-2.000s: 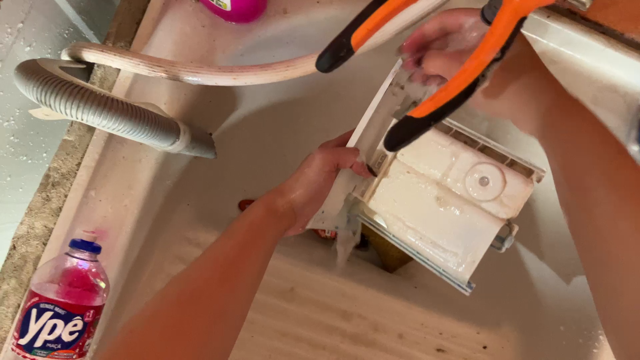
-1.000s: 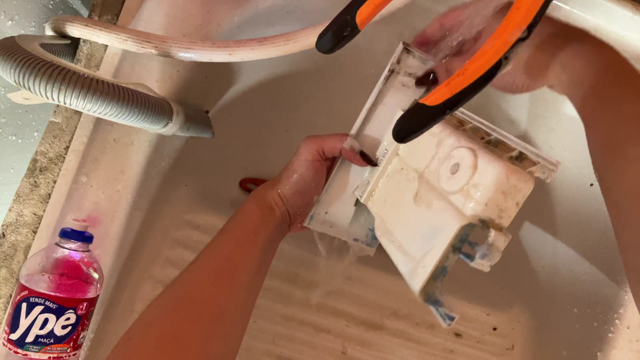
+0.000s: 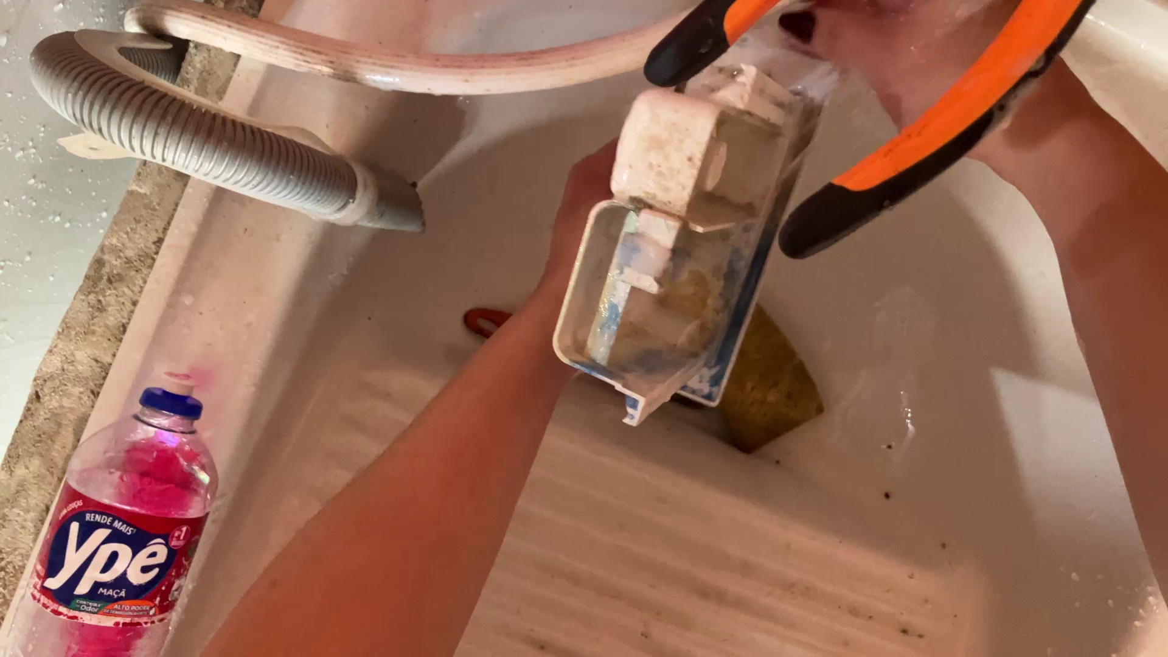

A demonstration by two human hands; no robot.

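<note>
A white plastic washing machine detergent drawer (image 3: 666, 155), stained and with blue residue in its compartment, is tilted over the wash sink. My left hand (image 3: 589, 210) grips it from behind at its left side; the fingers are mostly hidden. My right hand (image 3: 867, 55) is at the drawer's top end, in splashing water and partly behind the orange and black handles (image 3: 949, 119) of a hand tool. Whether it holds the drawer cannot be told. Under the drawer a yellow-brown sponge or pad (image 3: 771, 383) lies in the sink, and a red loop (image 3: 484, 321) shows beside my left forearm.
A grey corrugated drain hose (image 3: 219, 155) hangs over the sink's left edge, with a pale hose (image 3: 438, 71) crossing the top. An Ypê bottle of pink dish soap (image 3: 119, 547) stands at lower left. The ribbed washboard (image 3: 584, 566) of the sink is in front.
The drawer has been turned, so that its open compartment now faces the camera instead of its flat outer face. My left hand has gone behind it. The yellow-brown pad shows more than one second ago.
</note>
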